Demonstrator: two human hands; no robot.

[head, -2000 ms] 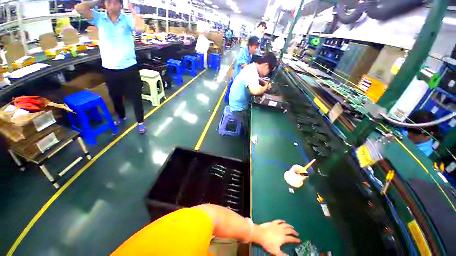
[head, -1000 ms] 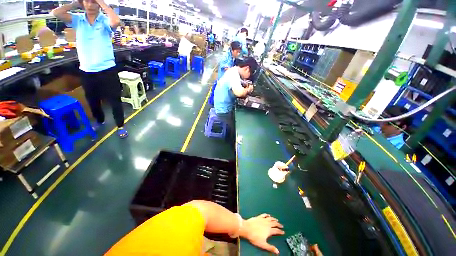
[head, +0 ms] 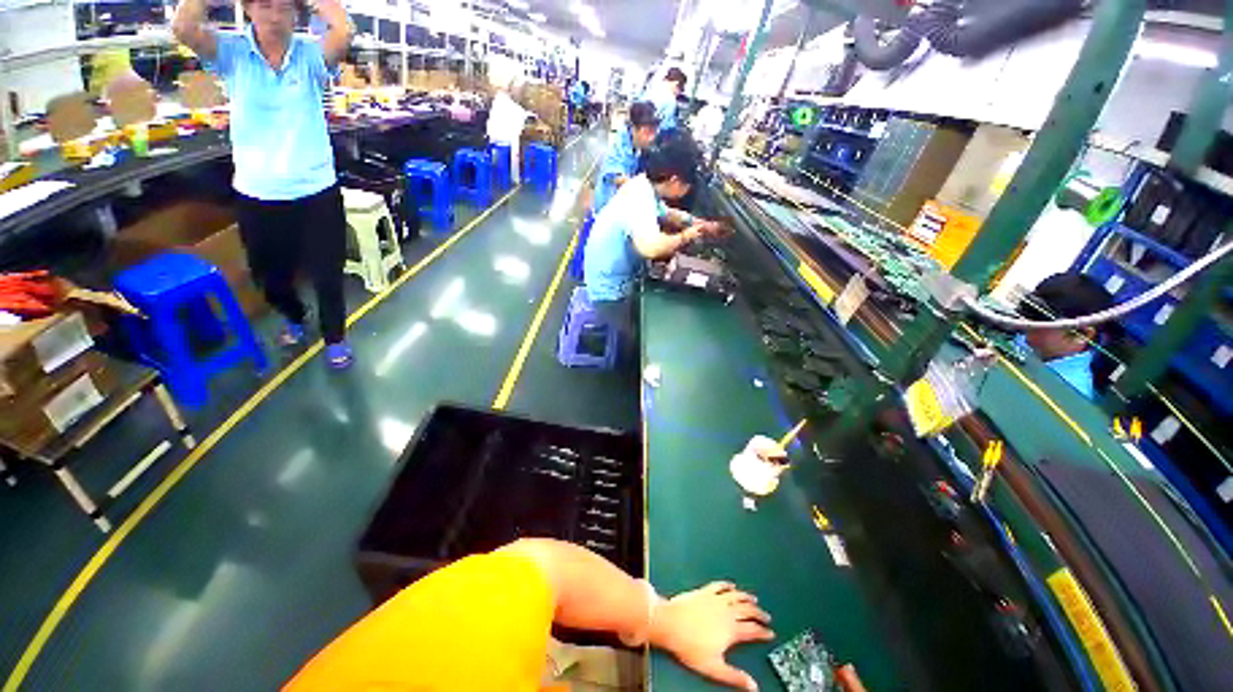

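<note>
A green circuit board (head: 803,664) dense with small parts shows at the bottom edge of the view, over the green bench mat (head: 696,534). My left hand (head: 709,630) rests on the mat just left of the board, empty, palm down with the fingers apart. My right hand (head: 849,679) is mostly cut off by the bottom edge; only a fingertip shows, at the board's right edge, and the hand seems to hold the board there. The rest of that hand is hidden.
A cream pot (head: 759,466) with a yellow stick and a small tagged item (head: 830,537) lie on the mat. A black partitioned tote (head: 507,493) stands left of the bench. The dark conveyor (head: 879,500) runs along the right. A seated co-worker (head: 626,243) is ahead.
The view has turned to the right since the first frame. The circuit board and my right fingertip have come into clearer view. My left hand stays flat on the mat. The seated co-worker's hand reaches towards the conveyor.
</note>
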